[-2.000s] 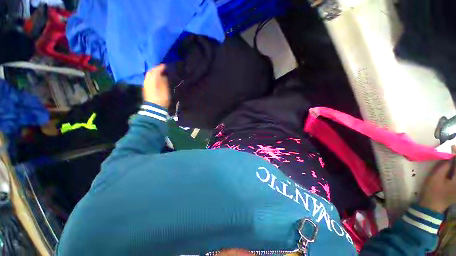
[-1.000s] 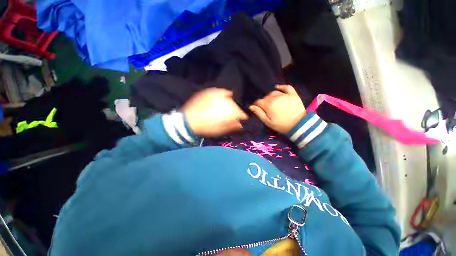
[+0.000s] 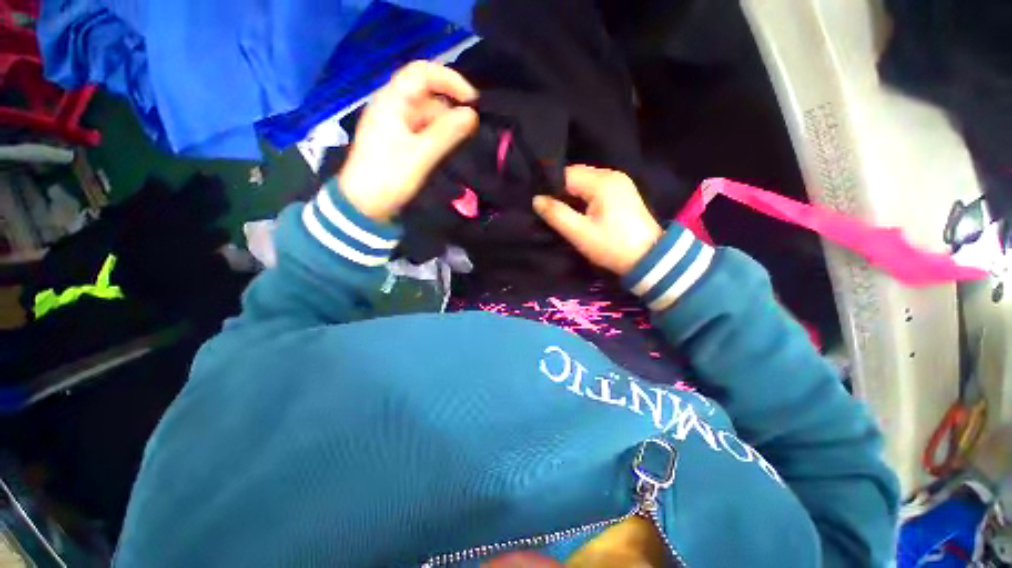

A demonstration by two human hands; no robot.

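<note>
My left hand (image 3: pixel 411 133) pinches the edge of a black garment piece (image 3: pixel 522 100) over my lap, left of the machine table. My right hand (image 3: pixel 605 216) also pinches the black cloth, a little lower and to the right. Small bits of pink (image 3: pixel 466 201) show in the cloth between my hands. A pink strip (image 3: pixel 821 222) runs from beside my right wrist across the table edge to the metal presser area (image 3: pixel 977 227) at the far right. No hand touches the visible part of this strip.
Scissors (image 3: pixel 952 436) lie on the pale table (image 3: pixel 899 377) at right. A blue bundle (image 3: pixel 943 527) is below them. Blue cloth (image 3: pixel 200 67) hangs at top left. A neon yellow strip (image 3: pixel 78 291) lies on dark cloth at left. Pink thread scraps (image 3: pixel 577 313) cover my lap.
My right hand has left the pink strip at the machine and come to the black cloth. My left hand has left the blue cloth and now lifts the black cloth's edge. Pink bits now show.
</note>
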